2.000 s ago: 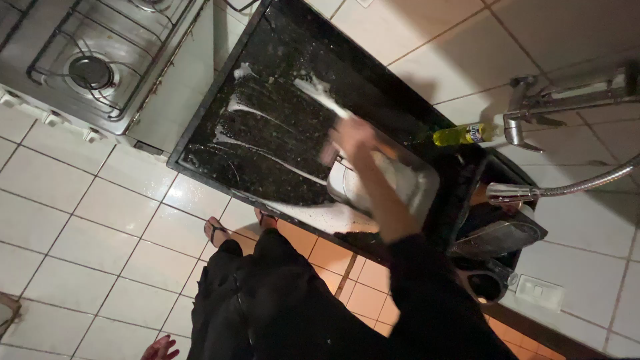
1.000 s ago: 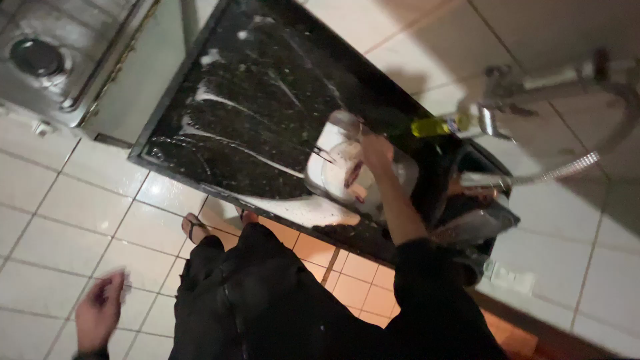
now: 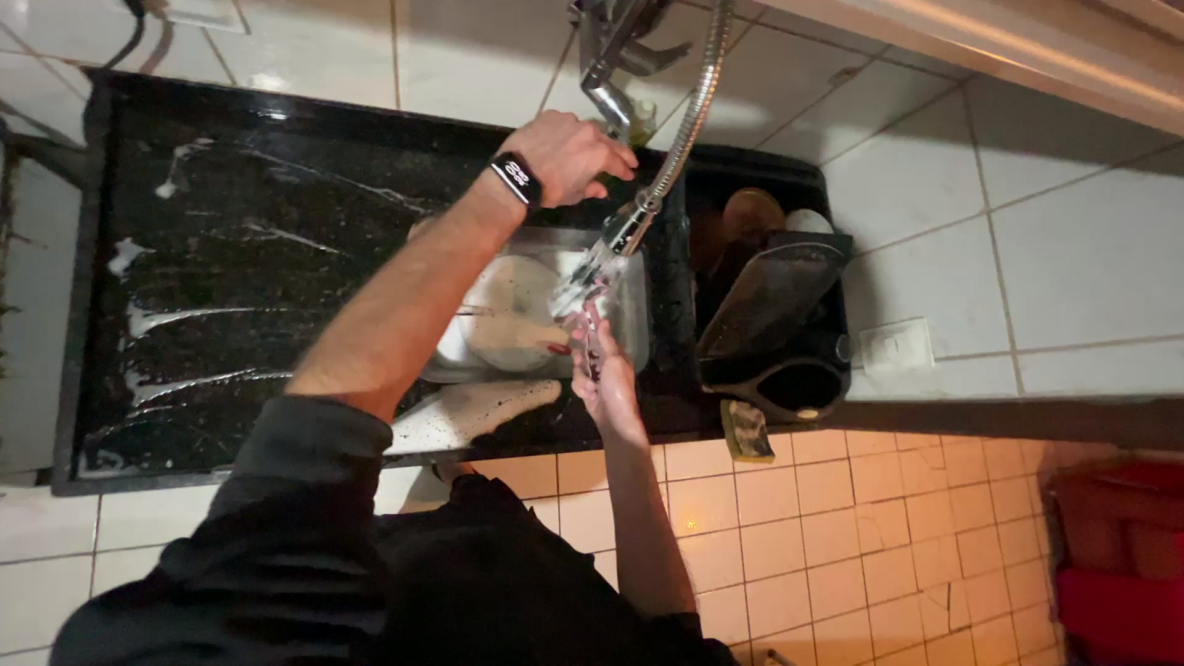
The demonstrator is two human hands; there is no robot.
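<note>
My left hand [image 3: 564,159], with a black smartwatch on its wrist, is raised beside the metal tap [image 3: 610,102]; its fingers are curled, and whether they hold anything is unclear. My right hand [image 3: 606,375] grips a slim pinkish utensil [image 3: 592,338] under running water. That water comes from a spray head [image 3: 634,225] on a flexible metal hose [image 3: 700,106]. Below the hands is a rectangular basin [image 3: 636,324], with a pale round dish [image 3: 509,282] and soapy water inside. Part of a green bottle [image 3: 641,120] shows behind my left hand.
A black counter [image 3: 231,203] with foam streaks extends left. To the right, a dark rack [image 3: 837,305] holds a dark flat item [image 3: 772,296] and round dishes [image 3: 751,215]. A sponge [image 3: 747,431] sits at the counter's front edge. White wall tiles rise behind.
My left hand has moved from low beside my body to beside the tap. Water now runs over the pinkish utensil in my right hand. The view has turned and shifted strongly.
</note>
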